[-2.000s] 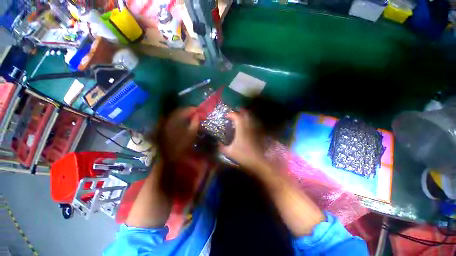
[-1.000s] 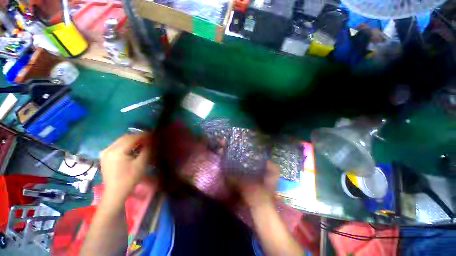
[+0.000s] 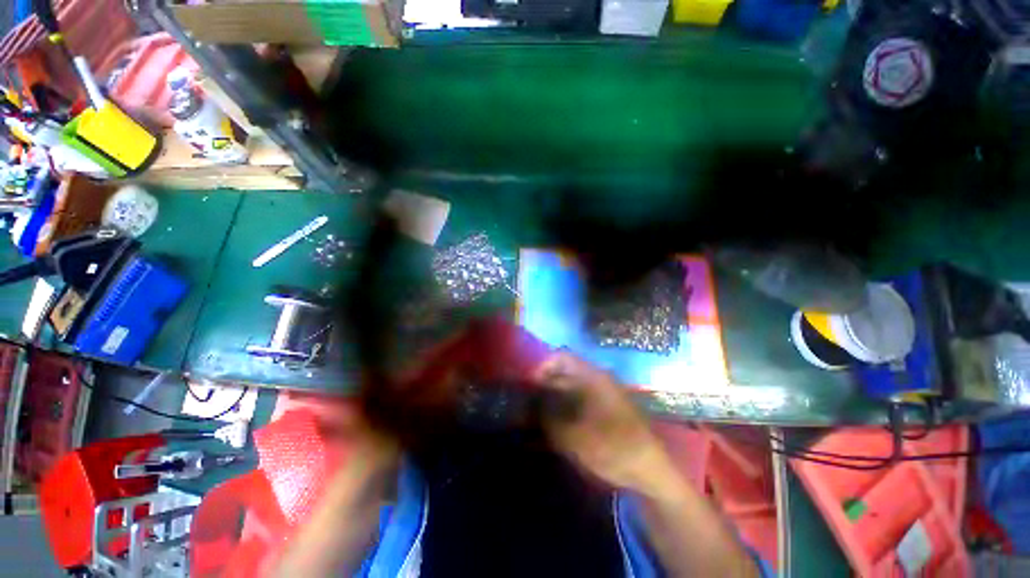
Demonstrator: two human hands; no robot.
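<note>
Pink-red bubble wrap is between my hands, in front of my body at the bench edge. My right hand has its fingers closed on its right side. My left hand is at its left, blurred and mostly hidden by a dark shape close to the camera. A dark, blurred thing under the wrap cannot be made out. Speckled circuit boards lie on the coloured sheet, partly covered by a dark blur. A silver-speckled group of small boards lies left of the sheet.
A wire spool on a stand, a white stick and a paper card lie at left. A blue box is farther left. A clear hood and white reel stand at right. Red-pink bins are below the edge.
The camera view has shifted. My right hand has left the speckled panel beside the coloured sheet and is at the wrap before my body. My left hand has come in toward the wrap.
</note>
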